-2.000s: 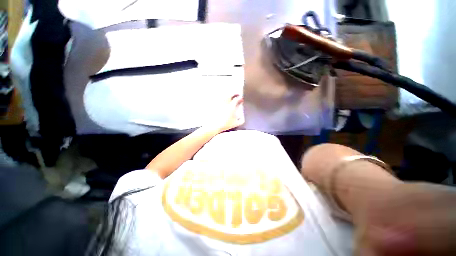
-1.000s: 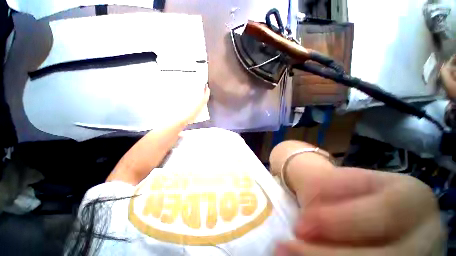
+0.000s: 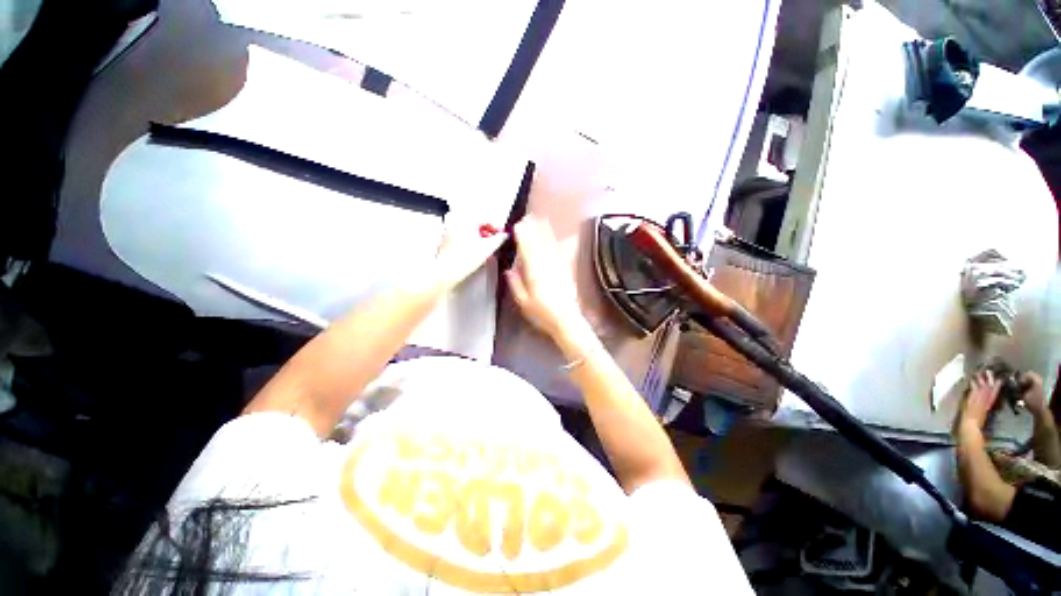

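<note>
A pale garment panel [image 3: 198,210] with a dark lengthwise stripe lies flat on the lavender-grey ironing table, its curved end to the left. My left hand [image 3: 471,247] is at the panel's square right end, fingertips on or beside the edge; its grip is unclear. My right hand [image 3: 538,274] is beside it, fingers bent against a narrow dark strip [image 3: 524,196] at that end. The fingertips of both hands nearly meet and hide part of the strip. The steam iron [image 3: 634,274] with its brown-orange handle stands just right of my right hand.
Other pale pieces [image 3: 652,82] with dark bands lie at the table's far side. A brown ridged block [image 3: 756,314] is at the right edge. The thick black hose [image 3: 838,408] runs down right. Another person's hands [image 3: 995,390] are at the white worktable [image 3: 884,233]. Dark cloth is upper left.
My right hand has moved from near the camera at lower right to the panel's right end, beside my left hand. The view has turned, and the dark strip now shows between the hands.
</note>
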